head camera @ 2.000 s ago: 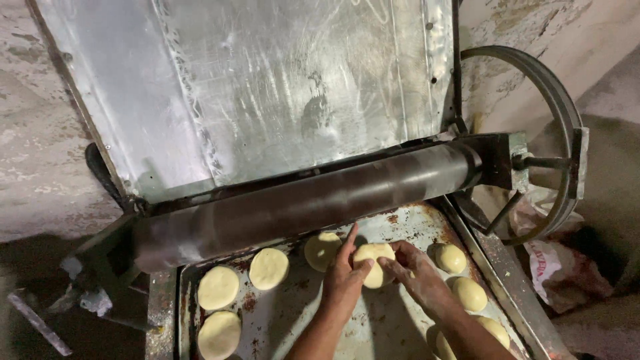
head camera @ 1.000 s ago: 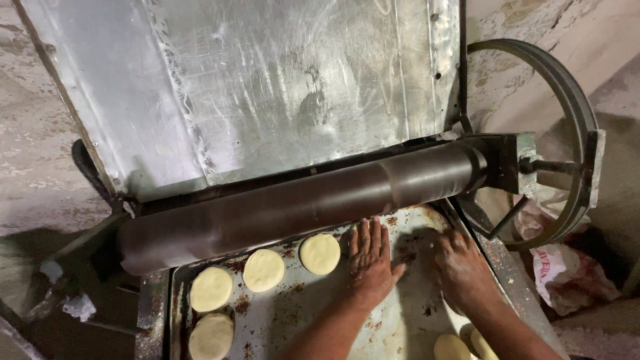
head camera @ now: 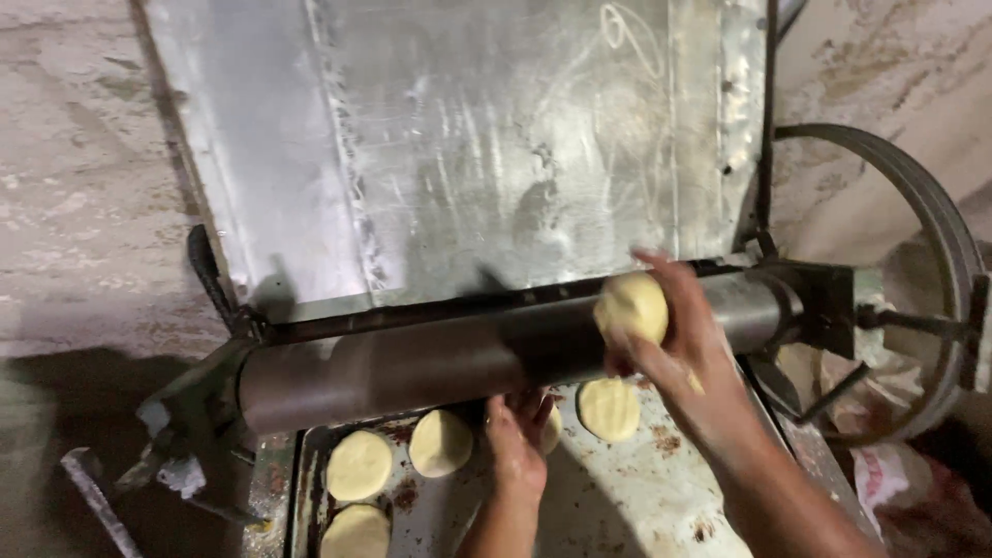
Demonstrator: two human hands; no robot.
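Note:
My right hand [head camera: 682,341] holds a pale yellow dough ball [head camera: 635,308] up in front of the dark metal roller [head camera: 387,373]. My left hand [head camera: 518,449] is just below the roller, fingers apart and palm partly turned up, with nothing seen in it. It partly hides a flat dough round [head camera: 552,430] on the baking tray [head camera: 659,480]. Another round with finger dents [head camera: 609,409] lies to the right of that one. Several more flattened rounds [head camera: 359,465] lie along the tray's left side and upper edge.
A large metal sheet [head camera: 480,139] slopes up behind the roller. At the right is a metal wheel [head camera: 942,225] with a shaft, and below it a white and red sack [head camera: 891,477]. A metal bar [head camera: 101,504] sticks out at the lower left.
My right hand has moved up from the tray and now has a dough ball in it. My left hand has lifted from its flat pose on the tray. A dented round now shows at the tray's upper right.

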